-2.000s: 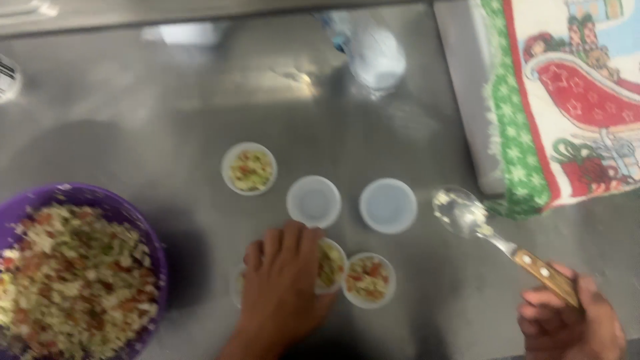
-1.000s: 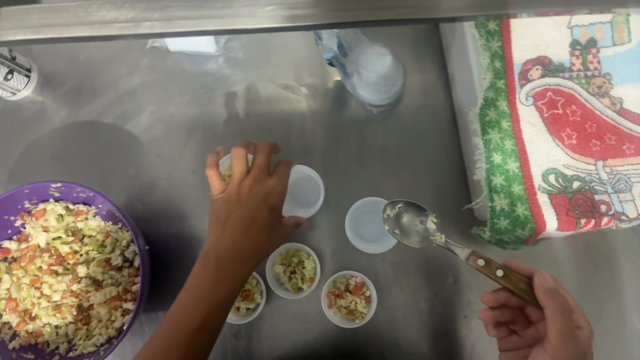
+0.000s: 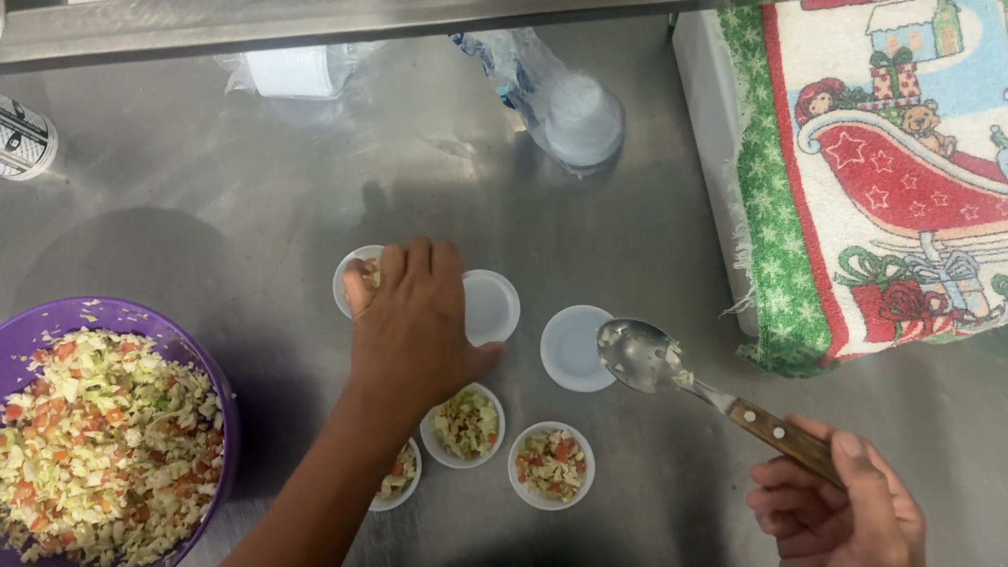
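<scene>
My left hand (image 3: 417, 323) is over a filled white plastic cup (image 3: 346, 272) and an empty cup (image 3: 492, 307); its fingertips curl down and its hold is hard to make out. My right hand (image 3: 846, 488) grips the wooden handle of a metal spoon (image 3: 642, 354), whose bowl, with bits of food on it, overlaps the rim of another empty cup (image 3: 575, 354). Nearer me are a cup of chopped salad (image 3: 465, 425), one with more tomato (image 3: 551, 465) and one partly behind my left forearm (image 3: 402, 476). A purple bowl (image 3: 228, 441) of chopped cabbage and tomato sits at left.
Behind the cups, on the metal table (image 3: 299, 213), lie a bag of stacked cups (image 3: 583, 122) and a wrapped white stack (image 3: 291, 71). A printed container (image 3: 24, 142) stands far left. A Christmas towel (image 3: 890, 197) covers a white box (image 3: 713, 157) at right.
My left hand has moved from the nearer cups to the back left ones. The spoon's bowl, earlier to the right of the empty cup, now overlaps its rim.
</scene>
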